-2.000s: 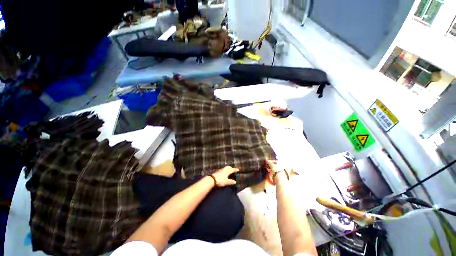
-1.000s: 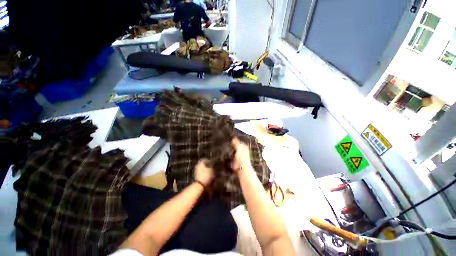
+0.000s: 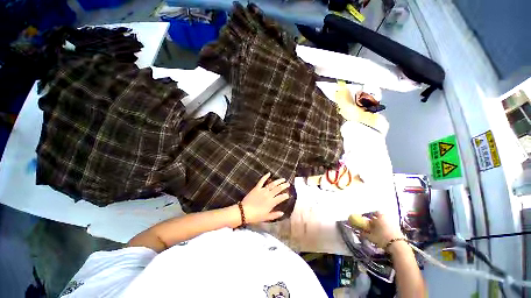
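Observation:
A brown plaid piece (image 3: pixel 218 166) lies over the pressing arm, which it hides. My left hand (image 3: pixel 266 201) rests flat on this piece near its right end, fingers spread. My right hand (image 3: pixel 378 229) is closed around the wooden handle of the steam iron (image 3: pixel 355 238) at the right table edge; the hand hides much of the handle. One plaid pile (image 3: pixel 110 125) lies left of the arm and another (image 3: pixel 276 99) lies beyond it. Scissors with orange-red handles (image 3: pixel 339 176) lie right of the far pile.
A white table (image 3: pixel 26 174) bears the work. A tan sheet (image 3: pixel 358 110) with a small dark and reddish item (image 3: pixel 370 102) lies at the far right. A black padded arm (image 3: pixel 387 49) stands beyond. A blue bin (image 3: pixel 195 29) is behind. The iron's hose (image 3: pixel 442 262) runs right.
A plaid piece now covers the black padded arm. My left hand has moved onto it, and my right hand has left the far pile and taken the iron's handle. The view has tilted down.

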